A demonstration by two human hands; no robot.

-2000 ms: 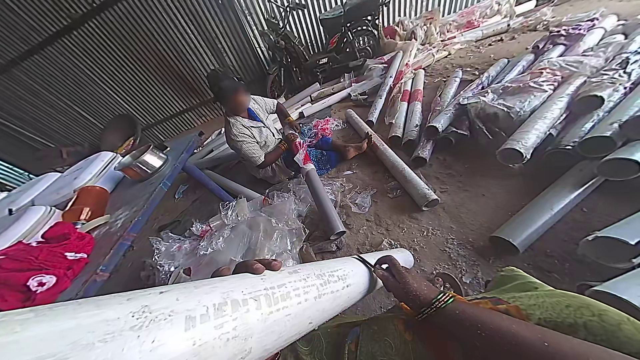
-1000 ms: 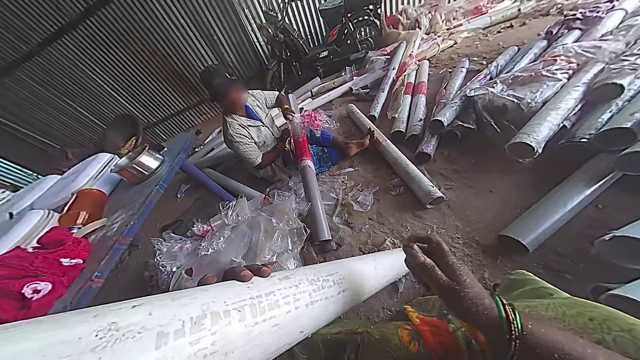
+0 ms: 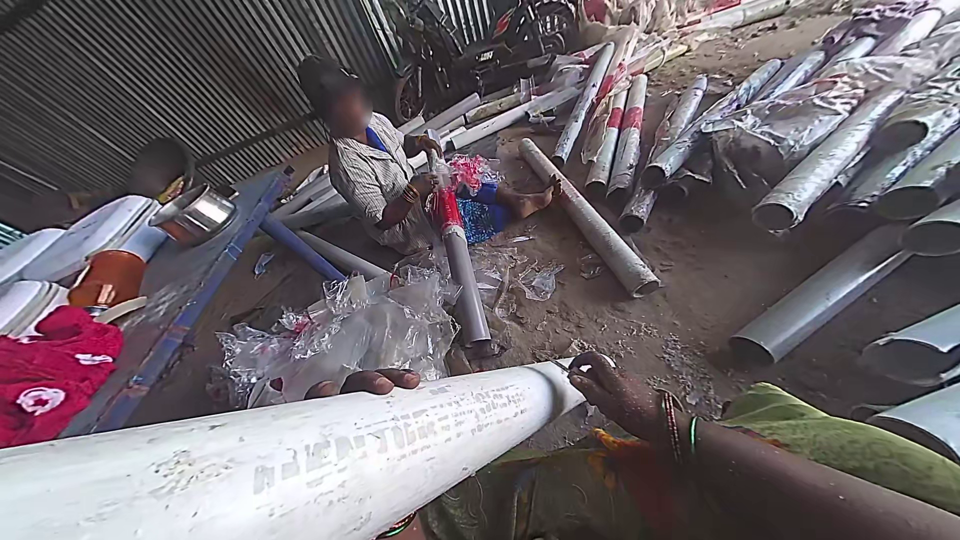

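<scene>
A large white plastic pipe [image 3: 360, 442] with faded printing runs from the lower left to the middle, above my lap. My left hand [image 3: 367, 382] reaches from beneath, its fingertips curled over the pipe's far side. At the pipe's far end, my right hand [image 3: 604, 382], with bangles at the wrist, pinches a small thin dark object against the surface; its kind cannot be made out. Beyond the pipe lies a heap of clear plastic film [image 3: 360, 322].
A co-worker [image 3: 382, 172] sits ahead, holding a grey pipe [image 3: 465, 285] with red-and-clear wrapping. Many pipes [image 3: 825, 161] lie to the right, one [image 3: 592, 217] at centre. A blue-edged platform [image 3: 202, 292] at left bears a steel pot [image 3: 193, 215] and containers. Motorcycles [image 3: 525, 37] stand behind.
My right hand was on the pipe's end, lifted off it a second ago, and is back at that end. The co-worker's hands and the grey pipe have shifted a little.
</scene>
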